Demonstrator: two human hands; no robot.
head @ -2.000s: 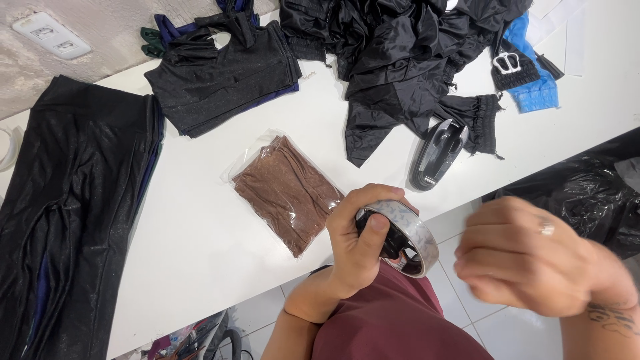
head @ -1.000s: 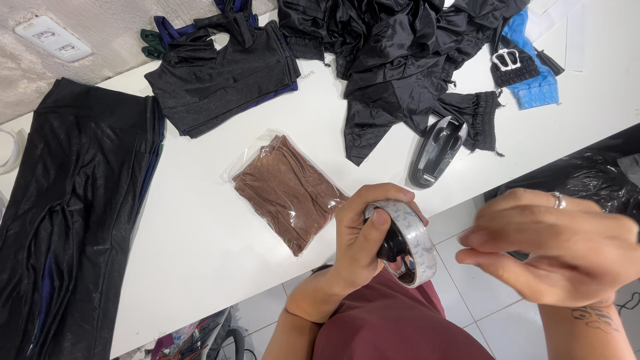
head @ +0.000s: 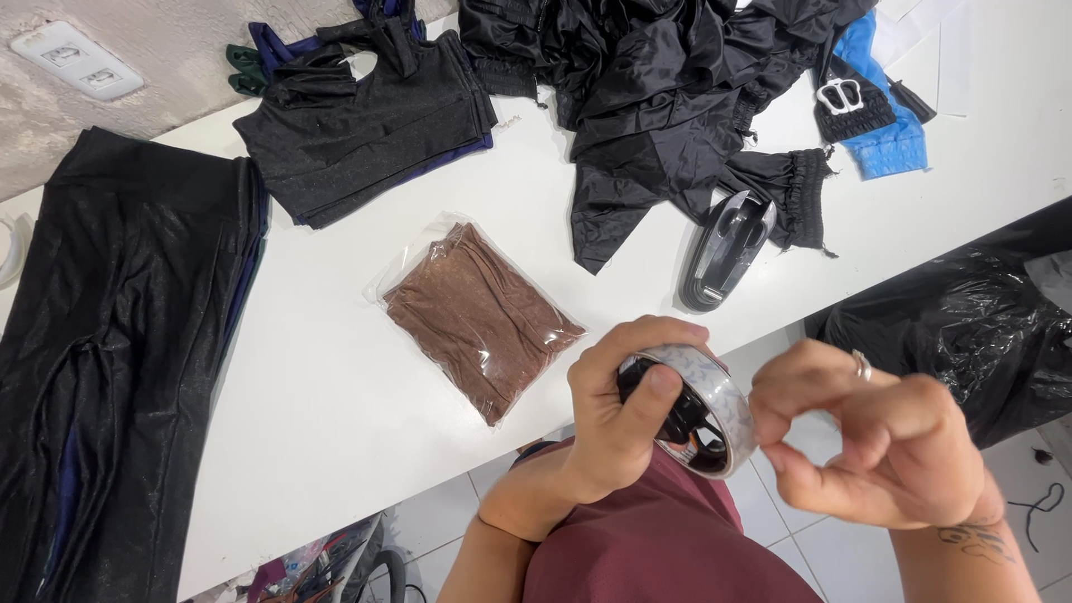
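Observation:
My left hand [head: 624, 410] grips a roll of clear adhesive tape [head: 733, 410] with a black core piece, held over the table's front edge. At the roll's right side is my right hand [head: 867, 427], thumb and forefinger tips close together at the tape's outer face; whether they pinch the tape end cannot be told. Left of the hands, a folded brown garment in a clear plastic bag [head: 481, 318] lies on the white table [head: 335, 452]. Behind the roll rests a black tape dispenser base or stapler-like holder [head: 727, 251], beside a black garment's elastic cuff.
Folded black leggings [head: 126, 352] lie at the left, with folded black tops [head: 368, 126] behind. Crumpled black garments [head: 653, 117] and a blue piece [head: 892, 142] lie along the back. A black plastic bag [head: 971, 327] is beyond the table edge at right. A wall socket [head: 77, 60] is at upper left.
My right hand has moved left to the tape roll, where earlier it was apart from it. My left hand has kept its hold on the roll.

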